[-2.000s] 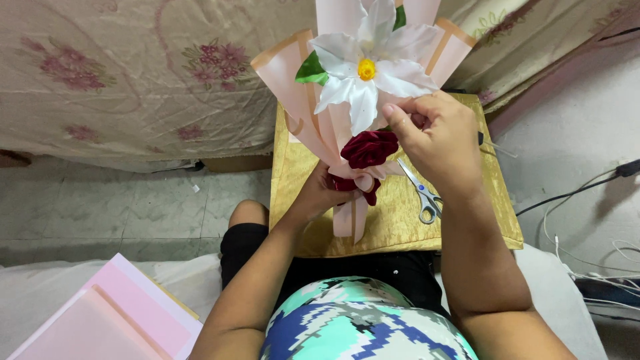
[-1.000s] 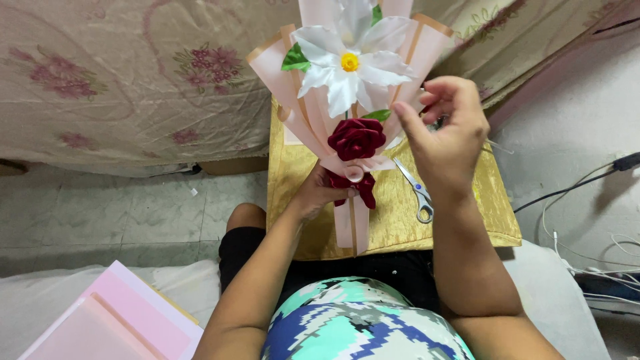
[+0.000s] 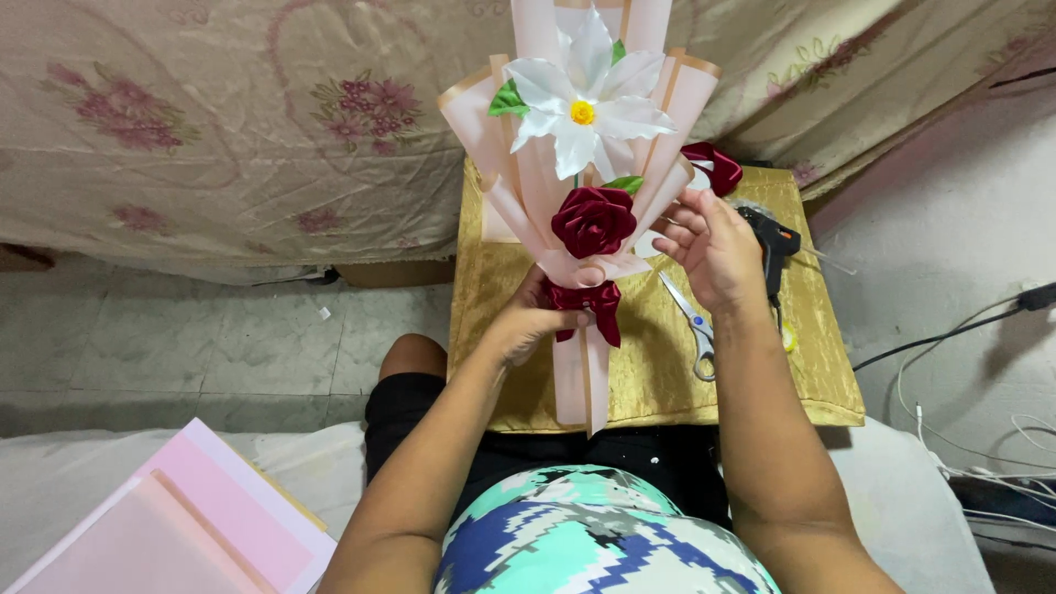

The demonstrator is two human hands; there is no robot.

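Observation:
My left hand (image 3: 532,320) grips a bouquet at its dark red satin bow (image 3: 606,307). Pale pink wrapping paper (image 3: 528,186) with gold-tan edges surrounds a white satin flower (image 3: 582,112) with a yellow centre and green leaves. Below that flower sits a dark red fabric rose (image 3: 594,221), a green leaf (image 3: 624,184) beside it. The wrapped stem end (image 3: 582,384) points toward my lap. My right hand (image 3: 714,247), fingers loosely curled and apart, is at the right edge of the paper; whether it touches the paper is unclear.
A small table with a gold cloth (image 3: 660,396) carries scissors (image 3: 700,334), a black glue gun (image 3: 771,247) and a dark red satin piece (image 3: 716,169). Pink and white sheets (image 3: 206,511) lie at lower left. A floral curtain (image 3: 247,124) hangs behind; cables (image 3: 940,338) run at right.
My right hand has moved from the white flower's lower petals to beside the paper's right edge. The rose's green leaf has come into view. My left hand keeps its hold.

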